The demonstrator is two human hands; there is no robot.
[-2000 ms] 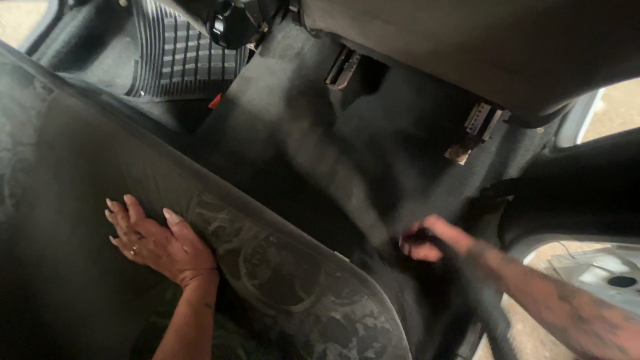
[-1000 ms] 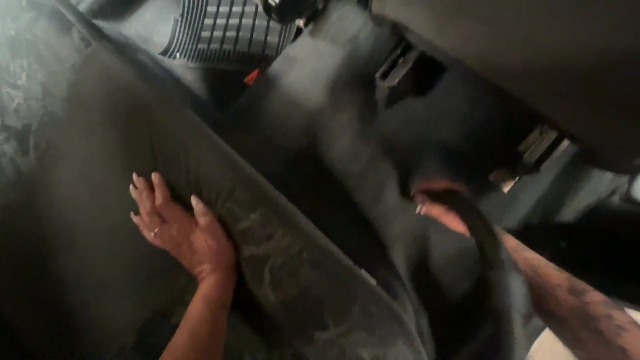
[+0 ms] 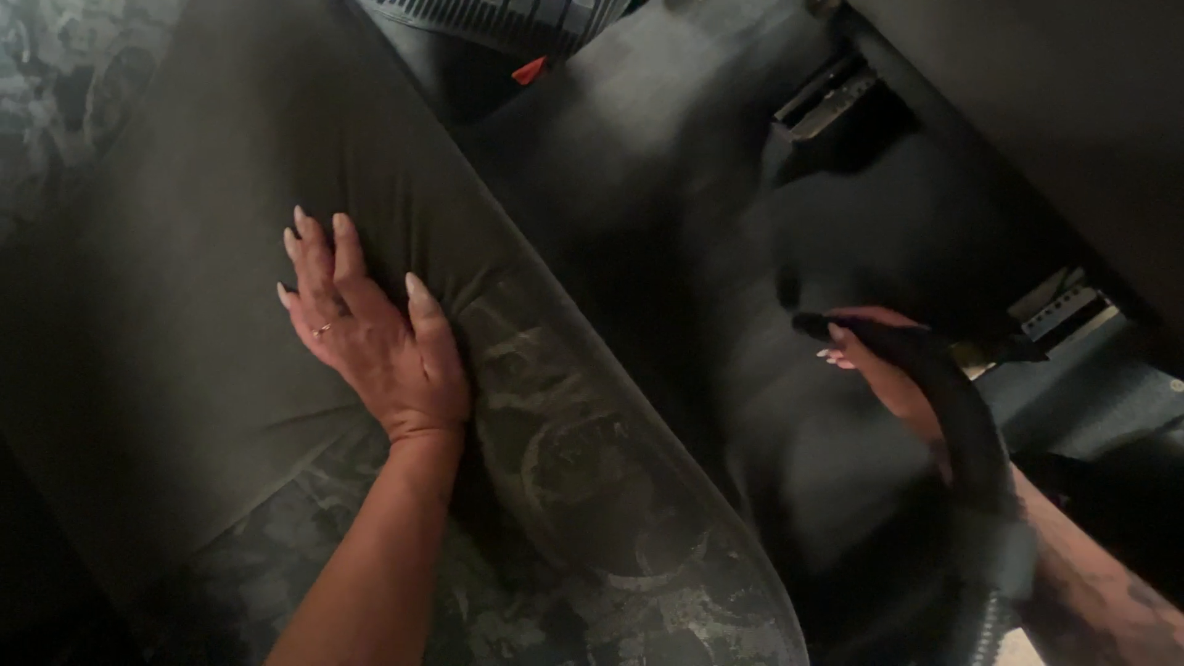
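Note:
My left hand (image 3: 379,342) lies flat on the dark patterned fabric of a car seat (image 3: 222,305), fingers spread and a ring on one finger. At the right, my right hand (image 3: 865,351) is closed around the front end of a black vacuum hose (image 3: 962,416), which curves back along the forearm. The hose's tip is over the dark car floor (image 3: 721,333), below the pedals; whether it touches the floor I cannot tell. Part of the right hand is hidden behind the hose.
Two pedals, one upper (image 3: 828,102) and one lower right (image 3: 1068,310), stand above the floor. A dark panel (image 3: 1045,111) overhangs them. A ribbed mat (image 3: 518,23) and a small red piece (image 3: 529,71) are at the top. The seat edge runs diagonally between my hands.
My right hand and the hose have moved over the floor toward the pedals. My left hand stays pressed on the seat. The view has shifted closer to the seat and floor.

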